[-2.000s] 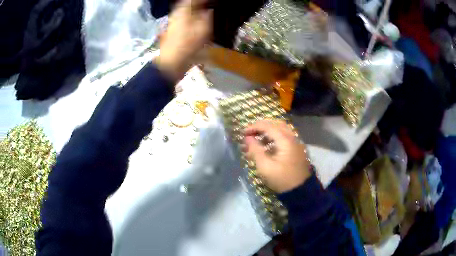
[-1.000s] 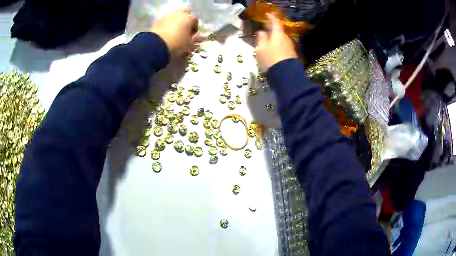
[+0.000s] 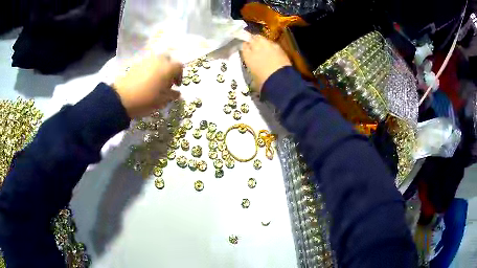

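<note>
Gold buttons point(image 3: 196, 151) lie scattered on the white tabletop around a round yellow rubber band point(image 3: 241, 142). A curled orange band point(image 3: 267, 144) lies beside it. A whitish clear bag point(image 3: 178, 26) lies at the far edge. My right hand point(image 3: 263, 58) pinches the near right corner of this bag. My left hand point(image 3: 149, 86) is over the far left buttons, its fingers bent and apart; I see nothing held in it. A clear blister tray point(image 3: 308, 209) lies right of the buttons, partly under my right sleeve.
A large heap of gold buttons point(image 3: 15, 133) is at the left edge. Black fabric point(image 3: 68, 39) is at the far left. A black parcel with orange edging point(image 3: 277, 21) and a stack of filled trays point(image 3: 358, 73) stand at the far right. A blue item point(image 3: 452, 230) is lower right.
My left hand has let go of the clear bag and moved left and nearer. My right hand has shifted slightly left and nearer. The bag now spreads wider at the far edge.
</note>
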